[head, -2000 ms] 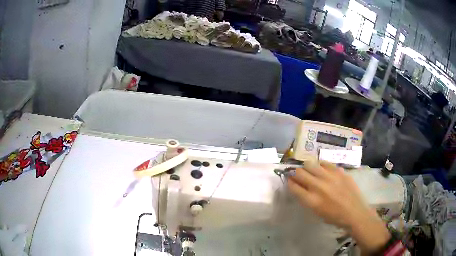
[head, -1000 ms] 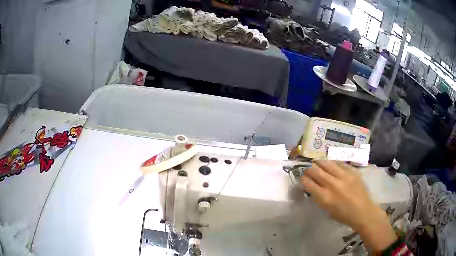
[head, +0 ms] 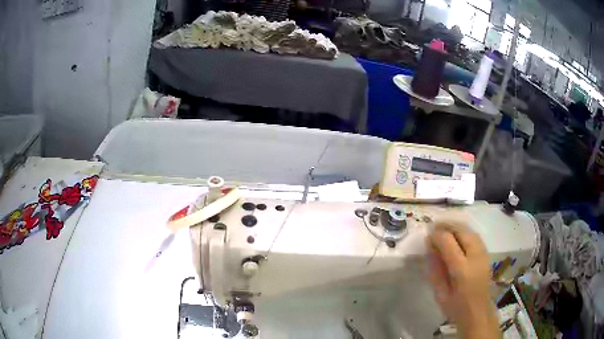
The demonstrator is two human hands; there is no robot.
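Note:
The long cream sewing machine head (head: 318, 238) lies across the view. My right hand (head: 460, 271) is over the right part of the head, blurred, with its fingers bent; I cannot tell whether it holds anything. The round metal bobbin winder-like part (head: 391, 222) on top of the head is uncovered, left of my hand. The tension dial (head: 250, 266) is on the head's left front, above the presser foot area (head: 244, 316). A cream tape roll (head: 205, 210) leans on the head's left end. My left hand is not in view.
The control panel (head: 427, 173) with a white label stands behind the head. A maroon thread cone (head: 429, 71) and a white one (head: 482, 81) stand behind. Pale cloth pieces (head: 251, 33) lie on a grey-covered table. More cloth (head: 569, 255) is piled at right.
My right hand has moved right, off the round metal part on the head, which now shows fully. The view has shifted slightly.

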